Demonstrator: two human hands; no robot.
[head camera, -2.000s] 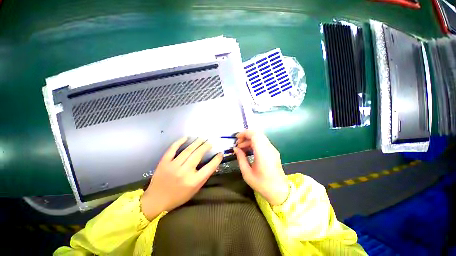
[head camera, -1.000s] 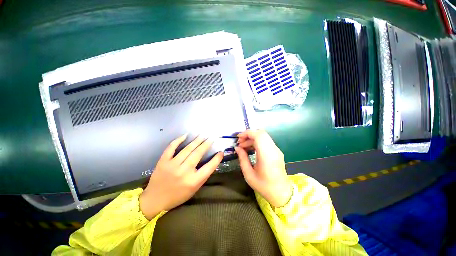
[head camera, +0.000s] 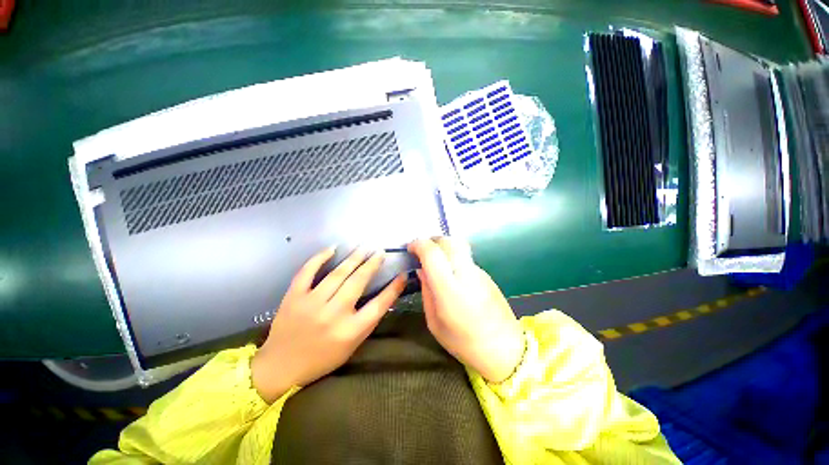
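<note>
A grey laptop bottom cover (head camera: 218, 272) lies on a white foam sheet (head camera: 245, 104), its slotted vent band towards the back. My left hand (head camera: 329, 318) lies flat on the cover's near right part, fingers spread, holding nothing visible. My right hand (head camera: 459, 300) is at the cover's near right corner, fingertips close together and pointing down. A short thin dark piece (head camera: 397, 250) shows at the right fingertips, over the cover. Whether the fingers grip it or press it is hidden.
Right of the cover, a small pad sheet (head camera: 487, 128) lies on crinkled clear plastic (head camera: 543, 145). Farther right are a foot strip sheet (head camera: 625, 132), a cover with white foam (head camera: 747, 154) and a leaning stack (head camera: 809, 136). The green table's (head camera: 564, 263) near edge lies in front.
My right fingers have closed together and turned down onto the cover's corner, moving slightly left. The dark piece shifts left with them. My left hand has stayed about where it was.
</note>
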